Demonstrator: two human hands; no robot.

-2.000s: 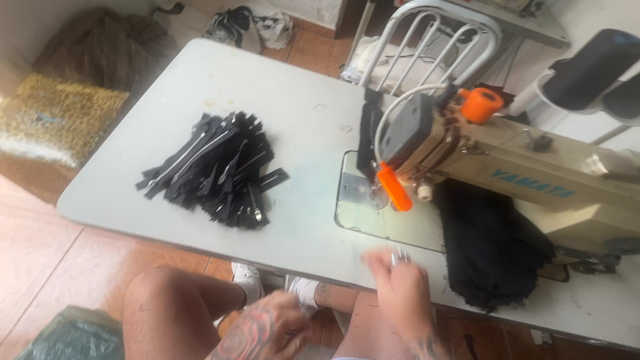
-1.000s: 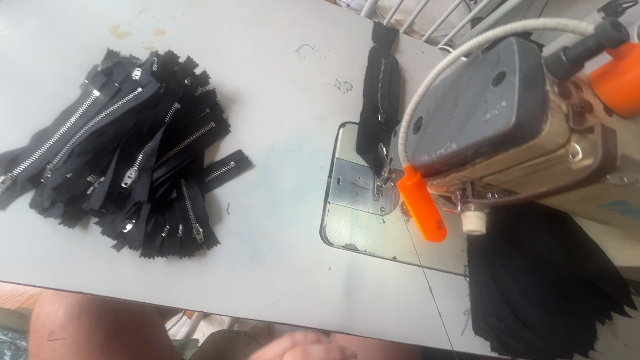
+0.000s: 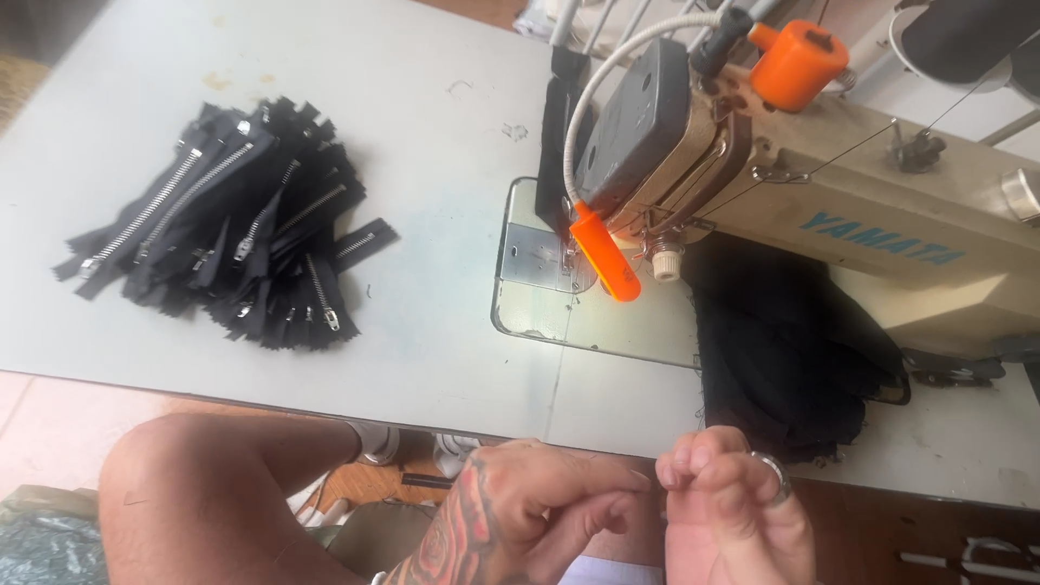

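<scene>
My left hand (image 3: 552, 500), tattooed, is in front of the table edge, its fingers curled and thumb near the forefinger. Close beside it, my right hand (image 3: 735, 504), wearing a ring, has its fingertips bunched. Whether either pinches a thread cannot be seen. A thin thread (image 3: 557, 382) runs from the needle area of the Yamata sewing machine (image 3: 877, 211) towards the table edge. Dark fabric with a zipper (image 3: 559, 138) lies behind the presser foot (image 3: 569, 256). A pile of black metal zippers (image 3: 236, 227) is on the left; black fabric pieces (image 3: 788, 357) lie right of the needle plate.
The white table (image 3: 439, 341) has its front edge just beyond my hands. An orange lamp (image 3: 605, 253) on a flexible neck hangs beside the needle. Dark thread cones (image 3: 959, 41) stand at the back right. My bare knee (image 3: 187, 479) is below the table edge.
My hands, lower or partly out of view before, are now up side by side in front of the table edge. The view has moved nearer the table since the first frame.
</scene>
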